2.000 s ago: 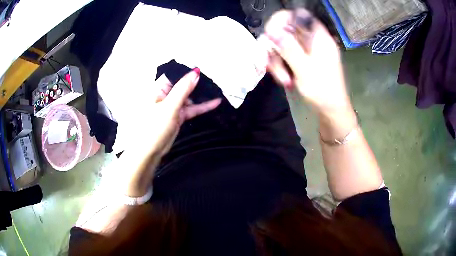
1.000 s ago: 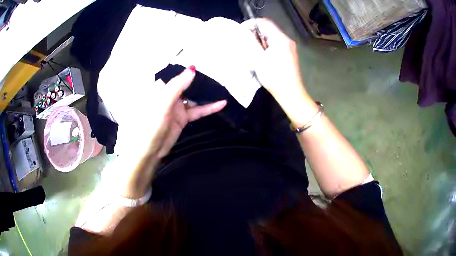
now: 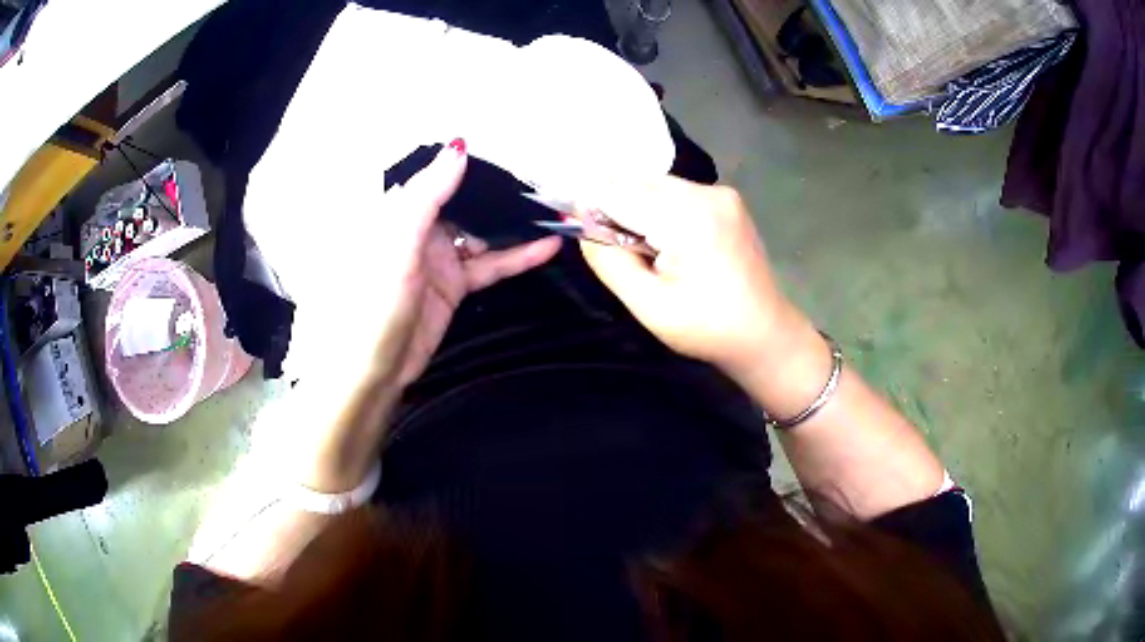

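A broad white fabric panel [image 3: 377, 113] lies over a black garment [image 3: 239, 75] on the wearer's lap, its detail washed out. My left hand [image 3: 414, 276] lies on the panel's near left part, thumb and one finger apart, with black cloth between them; its other fingers are lost in the white glare. My right hand [image 3: 691, 263] holds small silver snips [image 3: 615, 235] at the panel's lower right edge. Two slightly parted blades point left, close to my left fingertip. Whether the blades touch cloth or thread I cannot tell.
At left stand a pink translucent bin [image 3: 163, 345] and a box of small spools [image 3: 138, 226], below a white table edge [image 3: 88, 75]. At upper right are folded grey-beige cloth with blue edging [image 3: 942, 44] and hanging purple cloth [image 3: 1086, 151]. The floor is greenish.
My right hand has come down and left from the panel's right side, and the snips' blades now show, pointing left. My left hand has shifted only slightly.
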